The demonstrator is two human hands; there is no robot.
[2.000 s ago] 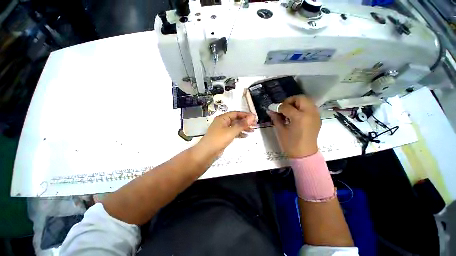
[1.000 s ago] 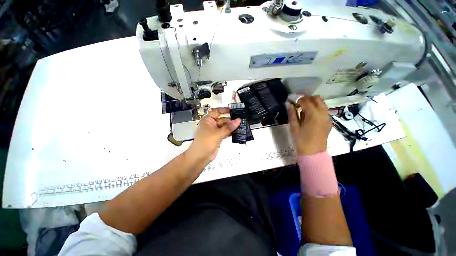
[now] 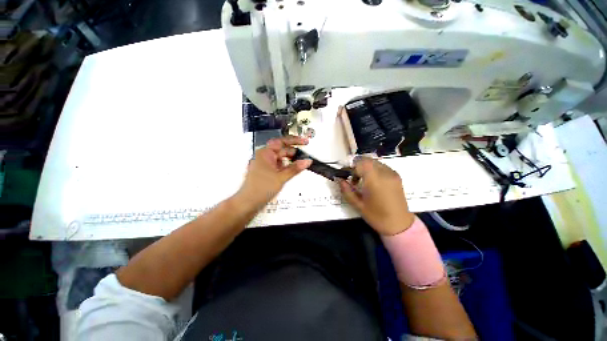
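My left hand [image 3: 269, 170] and my right hand [image 3: 376, 190] hold a narrow black care label [image 3: 323, 169] between them, just in front of the needle area. The left fingers pinch its left end and the right fingers its right end. It looks folded lengthwise. The label stack [image 3: 384, 123] lies under the machine arm, beside a pinkish-tan holder edge [image 3: 347, 130]. Black sewn labels [image 3: 259, 120] lie at the left of the presser foot [image 3: 291, 123], partly hidden by the machine head.
The white sewing machine [image 3: 426, 60] spans the back. Dark snips [image 3: 484, 162] and a black cord [image 3: 532, 173] lie on the table's right. A ruler [image 3: 153, 216] runs along the front edge. A blue bin [image 3: 476, 286] is below right.
My right hand has moved left from beside the stack and now grips the label's right end. The label, hanging flat from my left hand before, is now narrow and stretched between both hands.
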